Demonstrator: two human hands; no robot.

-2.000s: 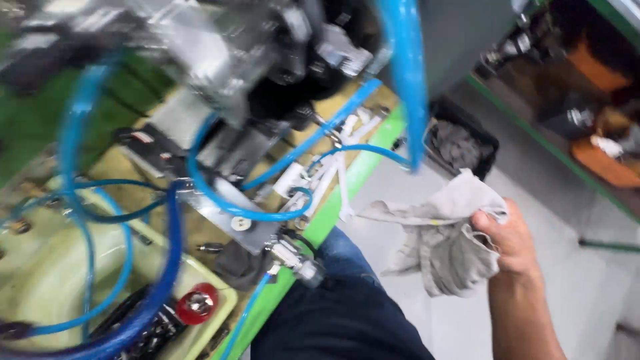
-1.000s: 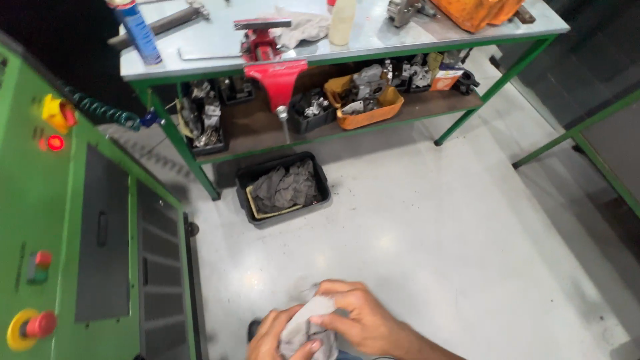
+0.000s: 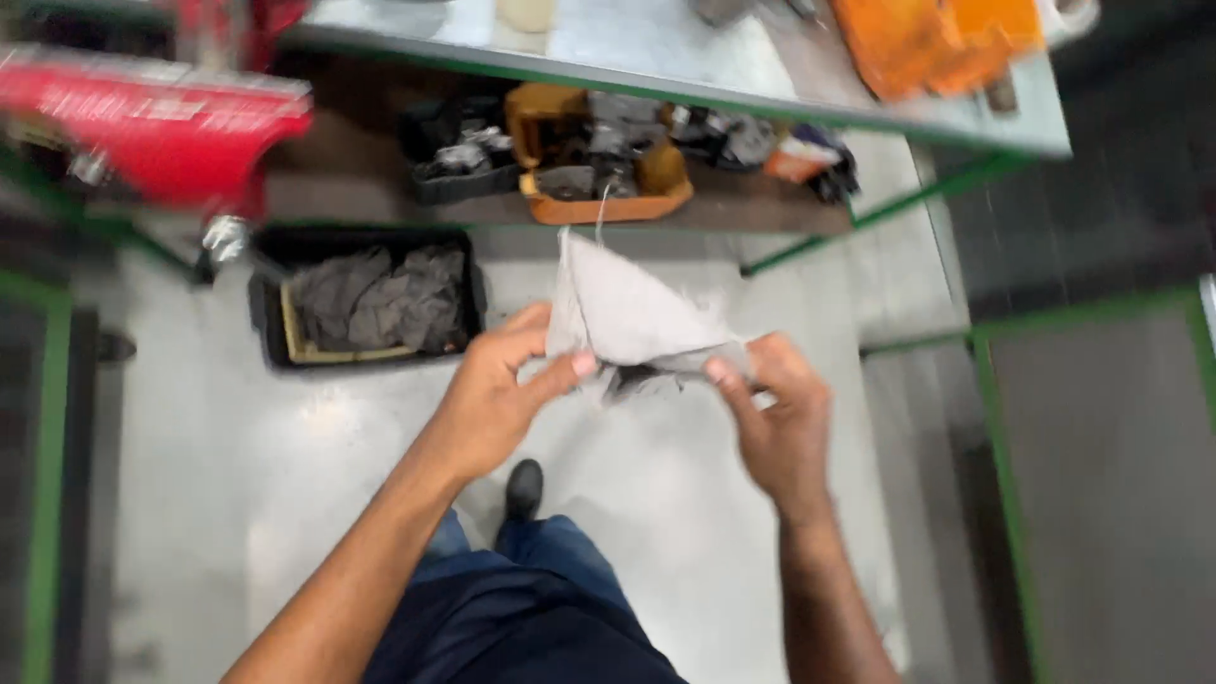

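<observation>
A light grey cloth rag is stretched between my two hands in front of my body, above the floor. My left hand pinches its left edge between thumb and fingers. The right edge is gripped by my right hand, thumb on top. The rag hangs folded, with a darker patch on its underside and a loose thread at its upper tip. Beyond my left hand, a black bin on the floor holds crumpled dark grey rags.
Ahead stands a green-framed workbench with a red bench vise at left and an orange cloth or bag on top. Its lower shelf carries an orange bin of metal parts. A green-framed table is at right.
The view has swung from the blue hoses to the workbench, now closer. Two seconds ago only one hand was seen on the rag; now both hold it, spread wider than one second ago.
</observation>
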